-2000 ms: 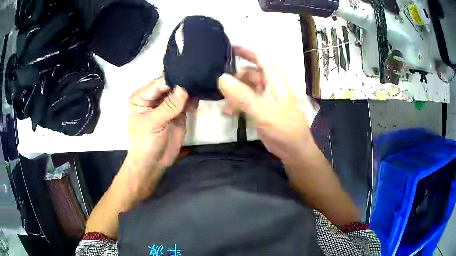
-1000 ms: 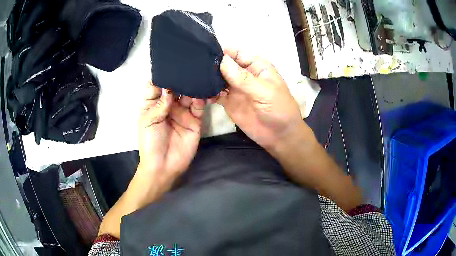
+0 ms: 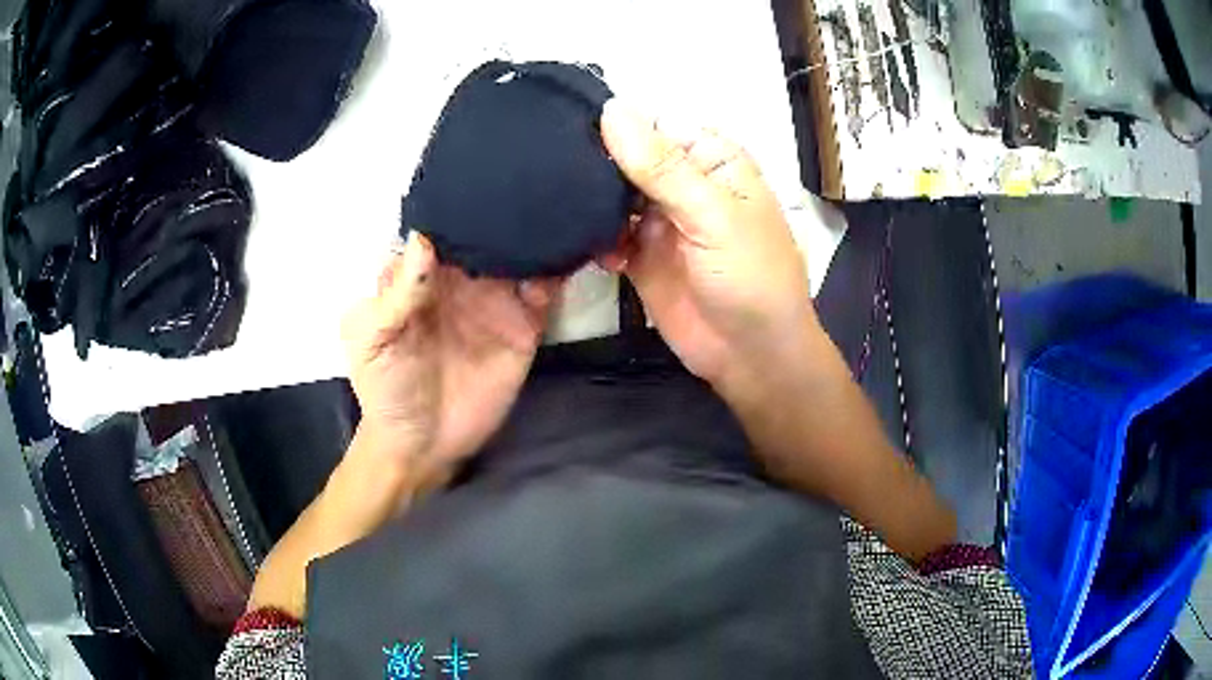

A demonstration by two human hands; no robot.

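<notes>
A black part-sewn pouch (image 3: pixel 521 173) is held up over the white tabletop, its flat rounded face towards me. A small pale mark shows at its top edge. My left hand (image 3: pixel 445 332) holds its lower left edge, thumb at the corner and fingers underneath. My right hand (image 3: pixel 711 233) grips its right edge, thumb on the face near the upper right and fingers behind. The pouch's underside is hidden.
A pile of black work pieces (image 3: pixel 133 226) lies at the left of the white tabletop (image 3: pixel 319 286). A black rounded piece (image 3: pixel 286 73) lies beside it. Small metal tools (image 3: pixel 877 80) lie on the stained machine base at upper right. A blue plastic crate (image 3: pixel 1083 465) stands at lower right.
The pouch has been turned between my hands; its pale-edged band at the top no longer shows as it did a second ago. My right thumb has moved up along the right edge.
</notes>
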